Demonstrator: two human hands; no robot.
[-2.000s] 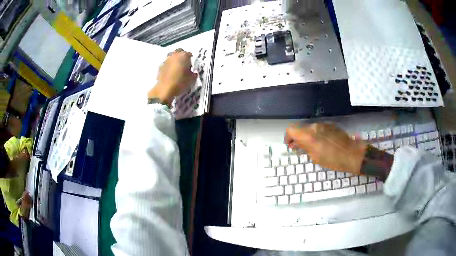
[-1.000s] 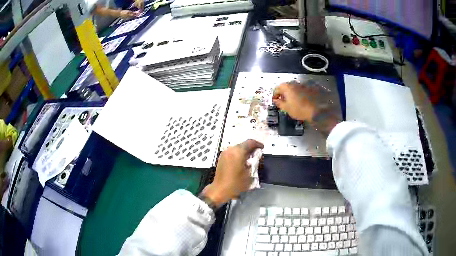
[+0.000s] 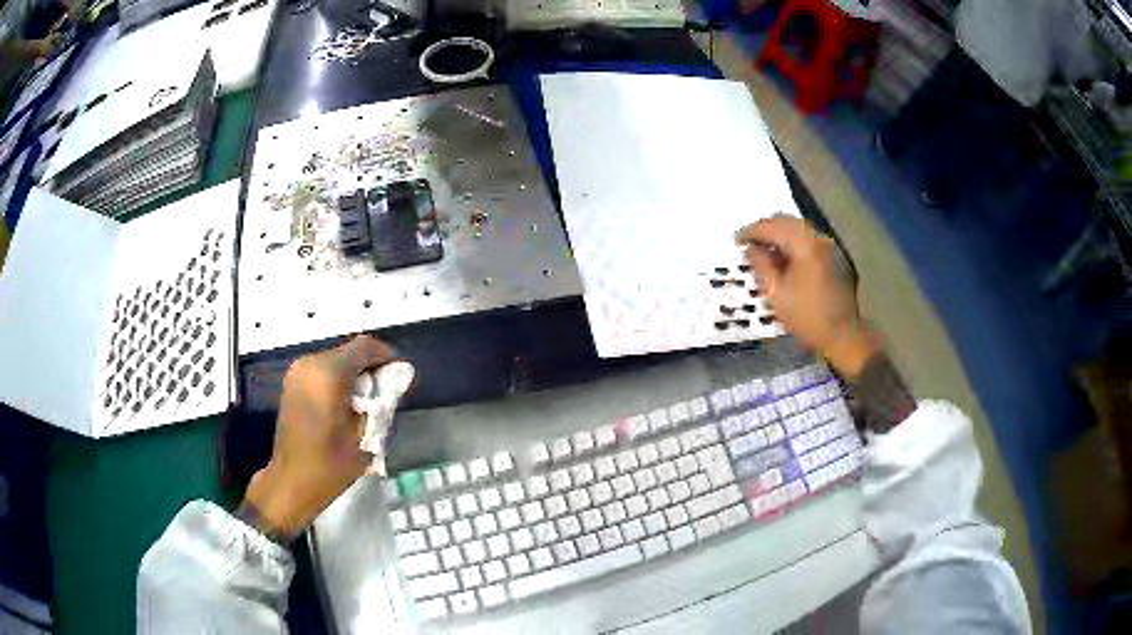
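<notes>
My left hand (image 3: 325, 416) is closed around a crumpled white cloth (image 3: 382, 395) over the keyboard's left end. My right hand (image 3: 801, 283) is at the right-hand parts tray (image 3: 670, 161), thumb and fingers together over the dark pieces (image 3: 730, 313) near its lower right. Whether a piece is between the fingertips cannot be told. The black fixture (image 3: 405, 223), with a smaller block at its left, sits on the drilled metal plate (image 3: 497, 267). No hand touches it. The left-hand parts tray (image 3: 168, 329) holds slanted rows of dark pieces.
A white keyboard (image 3: 583, 509) lies in front of me. A pale ring (image 3: 456, 60) lies behind the plate. A stack of trays (image 3: 149, 143) stands at the upper left. A red stool (image 3: 819, 44) is on the floor at the upper right. Small bits litter the plate.
The view has turned right. My right hand has moved from the fixture to the right-hand tray. My left hand, earlier over the left-hand tray, holds the cloth near the plate's front edge.
</notes>
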